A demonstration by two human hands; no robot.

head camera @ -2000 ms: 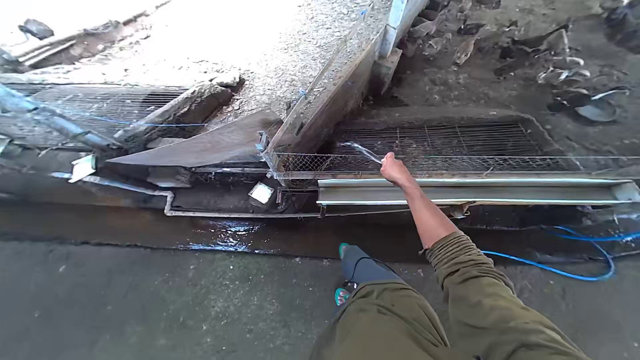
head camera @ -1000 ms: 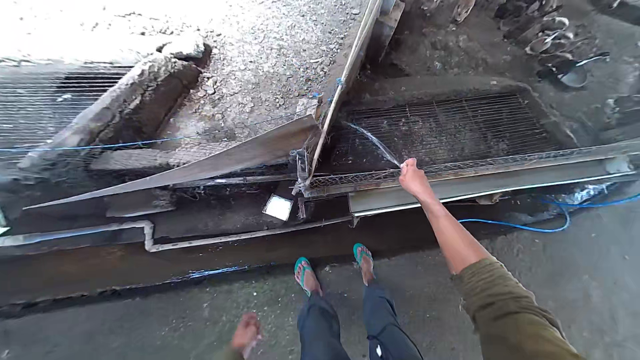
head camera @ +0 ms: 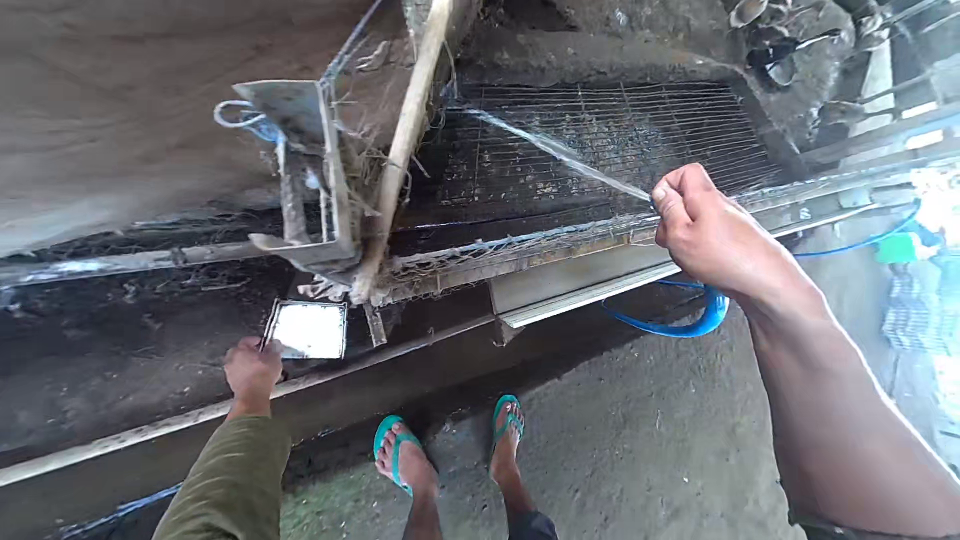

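My right hand (head camera: pixel 701 225) is closed around a blue hose (head camera: pixel 697 322), which hangs down behind the wrist; its end is hidden in the fist. A jet of water (head camera: pixel 562 154) runs from the fist to the upper left, across a slatted floor grate (head camera: pixel 600 142) behind wire netting. My left hand (head camera: pixel 253 367) grips the left edge of a small, bright white square panel (head camera: pixel 309 330), low beside a wooden post. The panel's exact kind cannot be told.
A wooden pole (head camera: pixel 405 142) and a bracket (head camera: pixel 330 180) with blue cord stand left of the grate. Along its front run netting and a pale trough (head camera: pixel 585 277). A dark gutter (head camera: pixel 405 382) lies between the trough and my sandalled feet (head camera: pixel 405 454). Animal legs show at top right.
My left hand has moved up from low in the view to the white panel and taken hold of it. The water jet continues from my right hand. The view has come closer to the post.
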